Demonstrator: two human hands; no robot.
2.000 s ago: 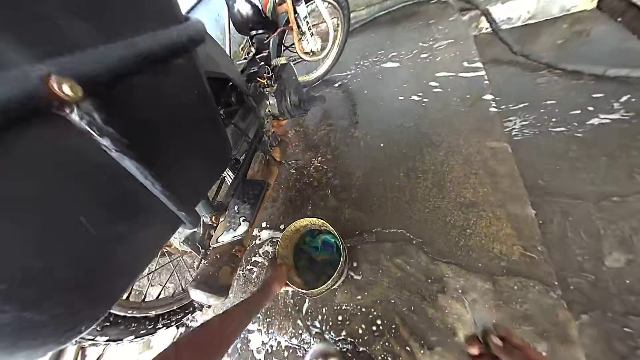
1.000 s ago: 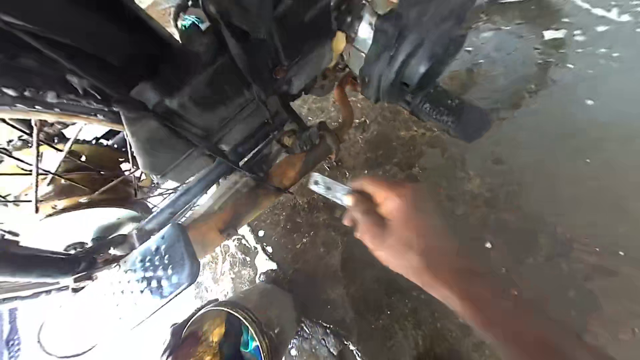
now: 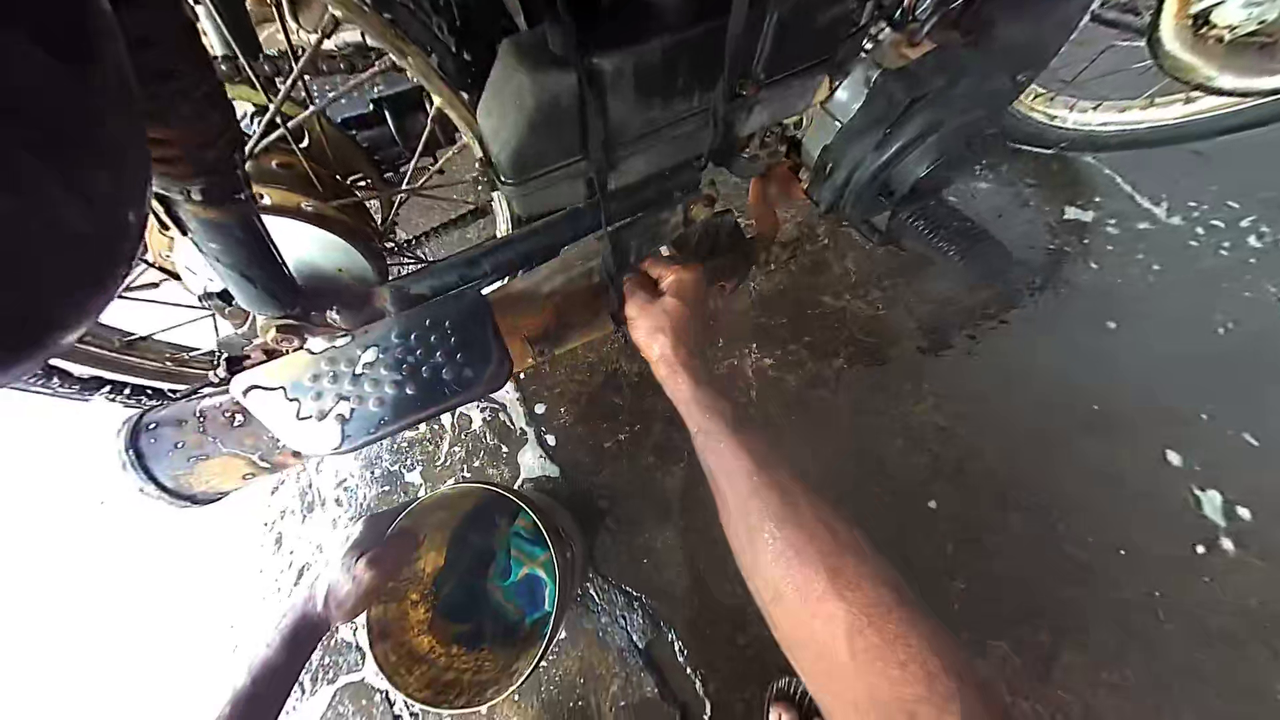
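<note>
My right hand (image 3: 665, 305), fingers curled, is at the rusty exhaust pipe (image 3: 560, 300) of a motorcycle, beside a thin black strap or cable. Whatever it holds is hidden by the fingers. At the lower left my left hand (image 3: 375, 570) grips the rim of a round bucket (image 3: 560, 590). Dark liquid and a blue-green patterned item (image 3: 527, 575) show inside the bucket. A dimpled metal footplate (image 3: 390, 375) with foam on it lies over the exhaust, between the bucket and the motorcycle.
The motorcycle's spoked wheel (image 3: 440, 90) is at the upper left, and another wheel (image 3: 1120, 115) stands at the upper right. Wet concrete floor (image 3: 1000, 450) with foam spots spreads to the right. Part of a foot (image 3: 785, 705) shows at the bottom edge.
The view has moved closer to the motorcycle. One second ago my right hand held a small pale flat object beside the exhaust; now the hand is against the exhaust.
</note>
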